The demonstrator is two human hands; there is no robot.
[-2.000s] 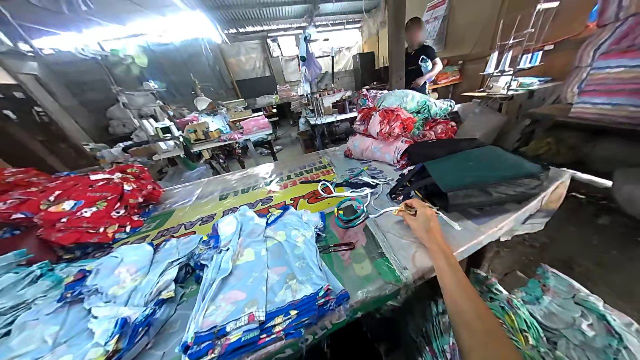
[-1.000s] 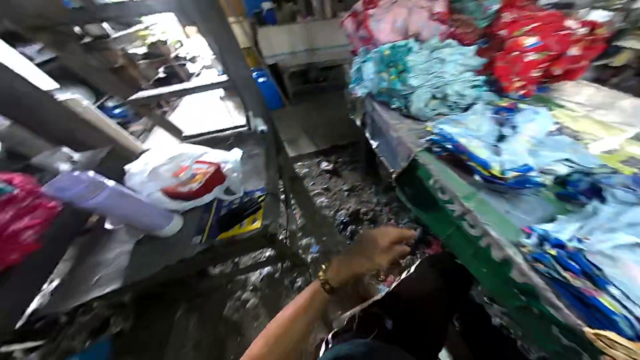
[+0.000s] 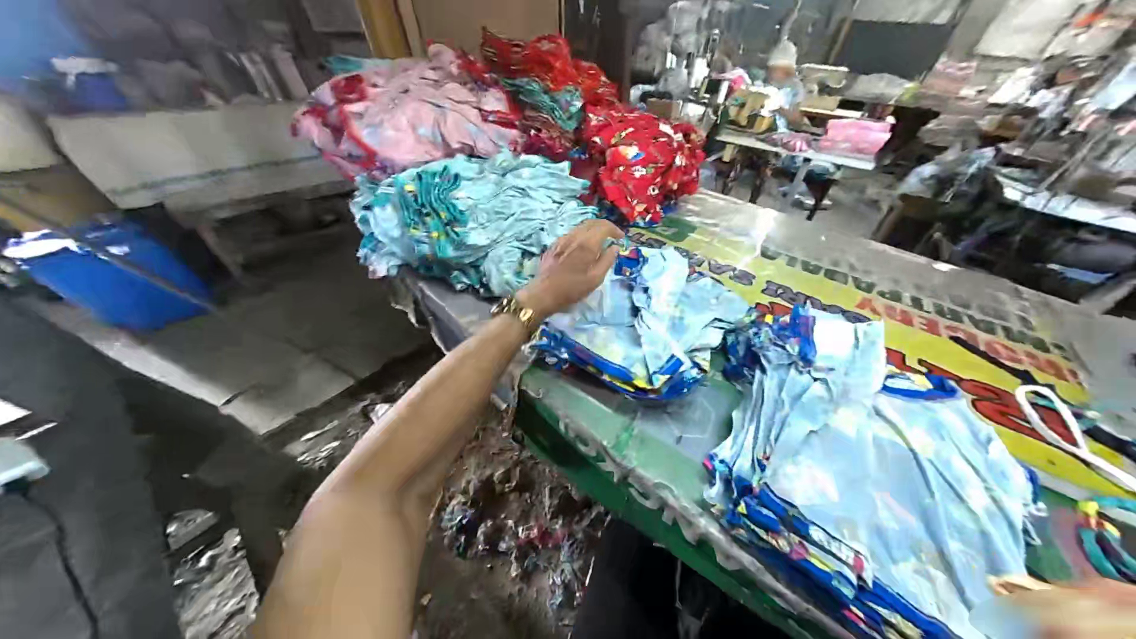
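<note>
My left hand (image 3: 579, 262), with a gold-toned watch at the wrist, reaches to the top edge of a light blue garment pile (image 3: 635, 319) with dark blue trim; its fingertips are partly hidden, so any grip cannot be told. Beside it lies a teal garment heap (image 3: 479, 213). At the lower right edge, my right hand (image 3: 1078, 608) is blurred and cut off, close to the lower edge of a larger stack of light blue garments (image 3: 905, 479). Whether it holds anything is unclear.
Pink cloth (image 3: 426, 115) and red printed cloth (image 3: 641, 155) are heaped at the table's far end. A white cord loop (image 3: 1056, 426) lies at right. A blue bin (image 3: 115, 271) stands left on the floor; scraps litter the ground by the table (image 3: 621, 470).
The view has swung strongly, from the aisle back to the table. My left hand, over the floor beside the table one second ago, is now at the smaller light blue pile. My right hand shows at the edge.
</note>
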